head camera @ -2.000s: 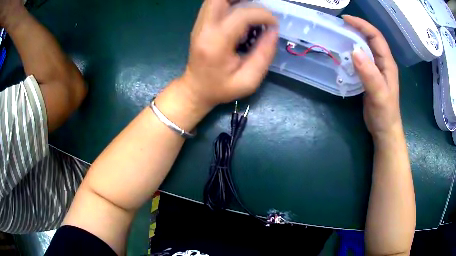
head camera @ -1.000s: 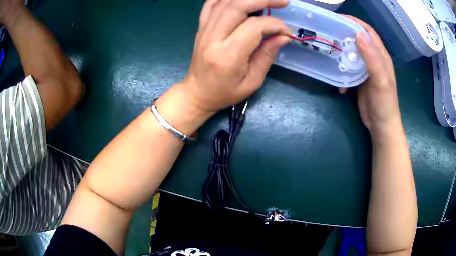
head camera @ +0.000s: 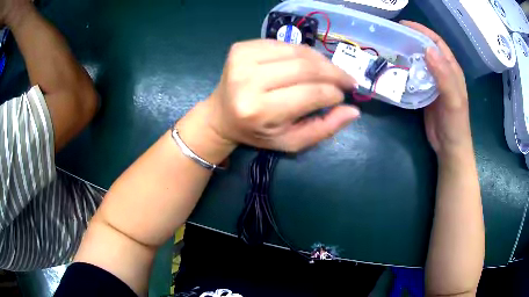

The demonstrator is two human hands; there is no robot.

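A milky oval inner tray (head camera: 371, 28) is tilted at the top centre. Inside it are a black cooling fan (head camera: 289, 32) with a blue-white label at the left, a white circuit board (head camera: 390, 82) with a black part, and thin red, black and yellow lead wires (head camera: 328, 29). My right hand (head camera: 446, 81) is closed around the tray's right end, thumb inside the rim. My left hand (head camera: 287, 96) is slightly blurred in front of the tray's lower edge, fingers bent and thumb apart. Its fingertips are near a red wire loop, with nothing clearly held.
A bundled black cable (head camera: 258, 200) lies on the green bench (head camera: 359, 197); its plugs are hidden behind my left hand. White-topped units (head camera: 484, 35) stand at the upper right. Another person's arm (head camera: 64, 87) rests at the left. Frayed wires (head camera: 322, 253) show at the bench's near edge.
The white board and the fan now show inside the tray. My left hand has moved down from the tray's interior and now covers the cable plugs. My right hand still holds the right end.
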